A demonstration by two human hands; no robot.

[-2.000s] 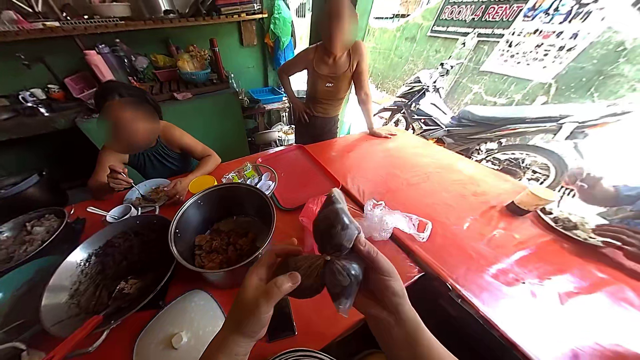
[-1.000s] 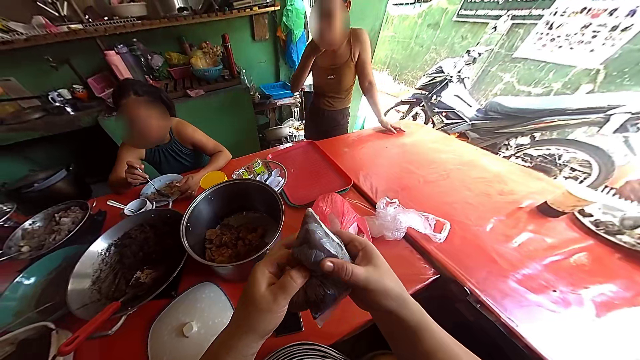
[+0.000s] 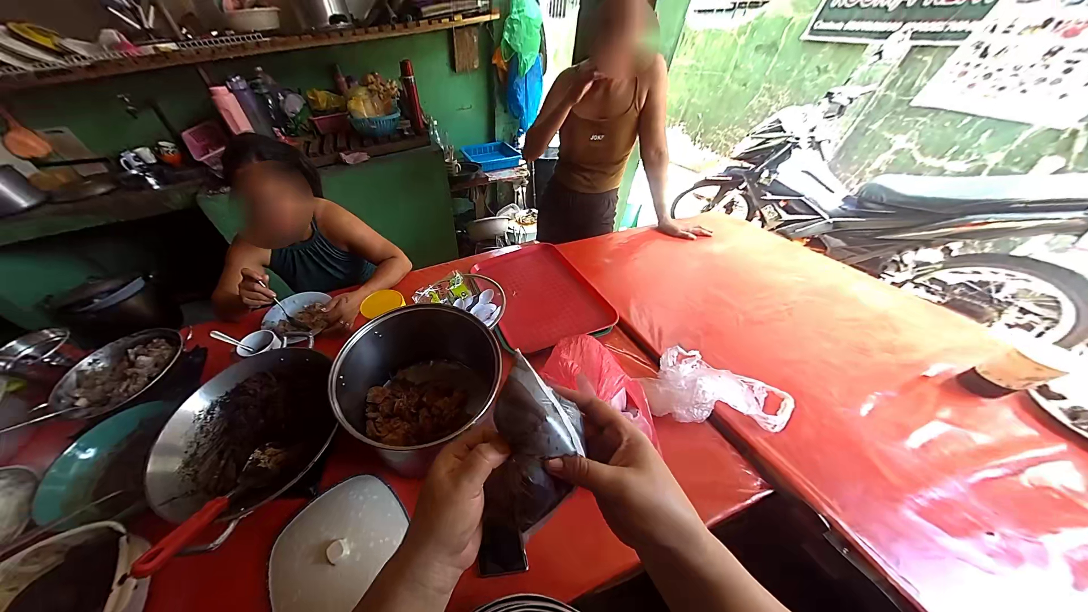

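Observation:
Both my hands hold a clear plastic bag of dark food [image 3: 540, 421] above the near part of the red table. My left hand [image 3: 463, 480] pinches its left side, and my right hand [image 3: 608, 463] grips its right side with thumb and fingers. Just left of the bag stands a deep metal pot [image 3: 340, 374] with brown cooked food in it. A red plastic bag [image 3: 586, 365] and a white plastic bag [image 3: 705, 387] lie behind and to the right of my right hand. Under the held bag, a dark flat object [image 3: 503, 548] lies partly hidden.
At left are a wok [image 3: 166, 459] with a red-handled utensil [image 3: 183, 535], a white lid [image 3: 340, 510] and a pan of food [image 3: 64, 395]. A red tray [image 3: 544, 293] lies farther back. One person eats at the table; another stands with a hand on it. A motorcycle [image 3: 960, 204] stands beyond.
The dark-filled bag has turned in my hands; its separate bulging lobes now show as one flatter, longer shape. The standing person's hand has risen from the hip to near the face.

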